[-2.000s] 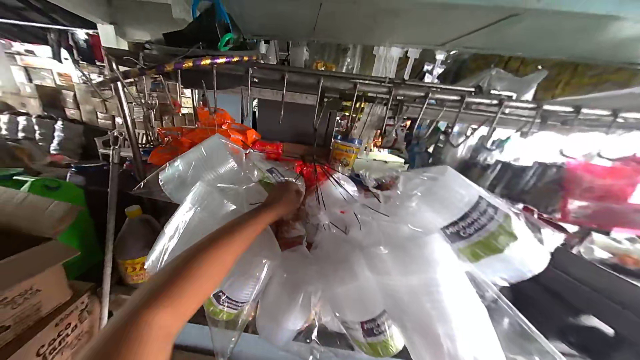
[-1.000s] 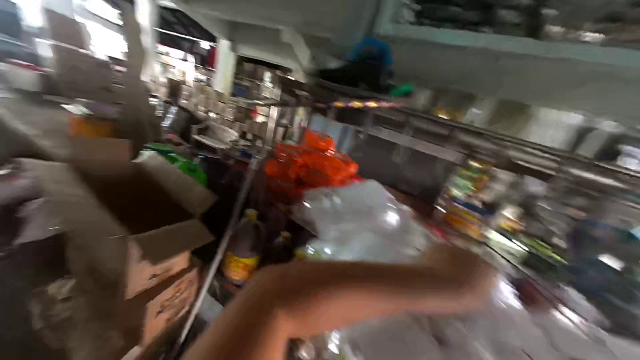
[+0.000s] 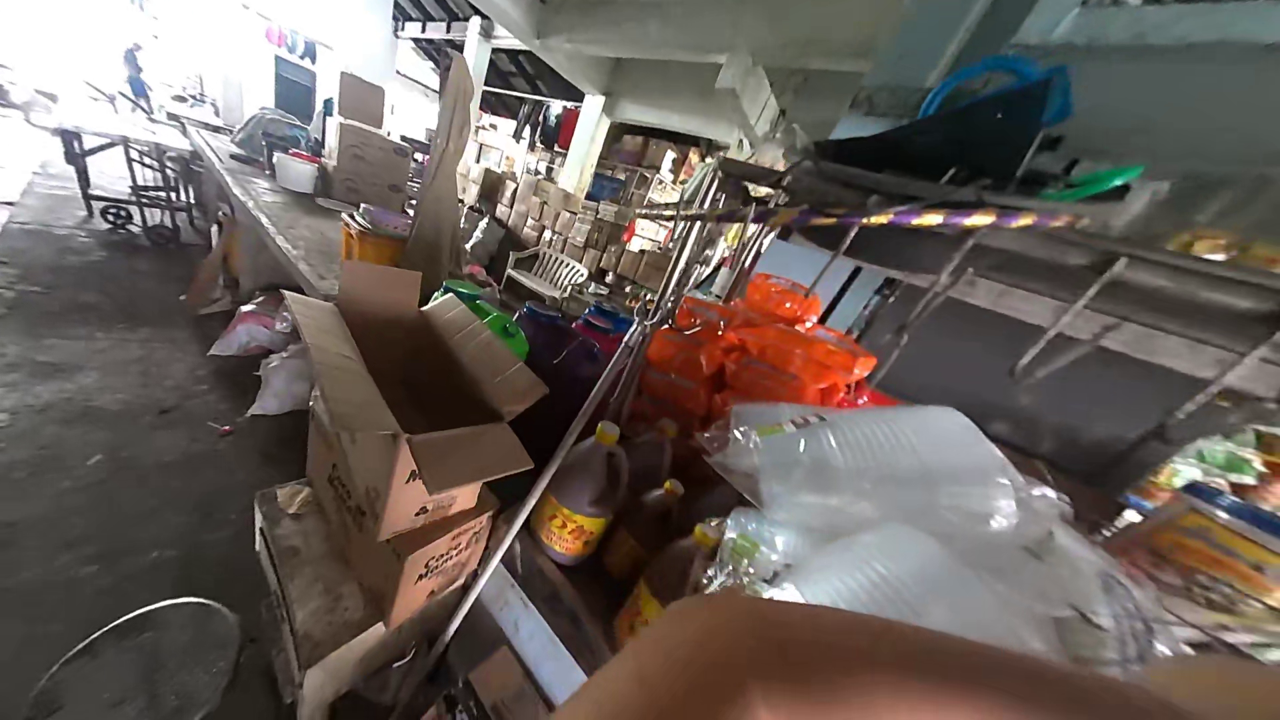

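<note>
My left forearm [image 3: 850, 665] crosses the bottom edge toward the lower right; the hand itself cannot be made out. Just above the forearm lie clear plastic sleeves of stacked plastic containers [image 3: 880, 480]. Behind them are piled orange plastic packs [image 3: 770, 350]. Large bottles of dark liquid with yellow caps, one of them a jug [image 3: 580, 500], stand to the left of the sleeves. My right hand is out of view.
An opened cardboard box [image 3: 400, 400] rests on another carton [image 3: 440, 560] at the left. A slanting metal pole [image 3: 530, 500] stands beside them. Metal hooks [image 3: 1070, 315] hang from a rack. A distant person [image 3: 138, 75] is near a cart [image 3: 130, 170].
The view has swung far to the left. My left hand, earlier among the container sleeves by the hooks, can no longer be seen; only the forearm shows.
</note>
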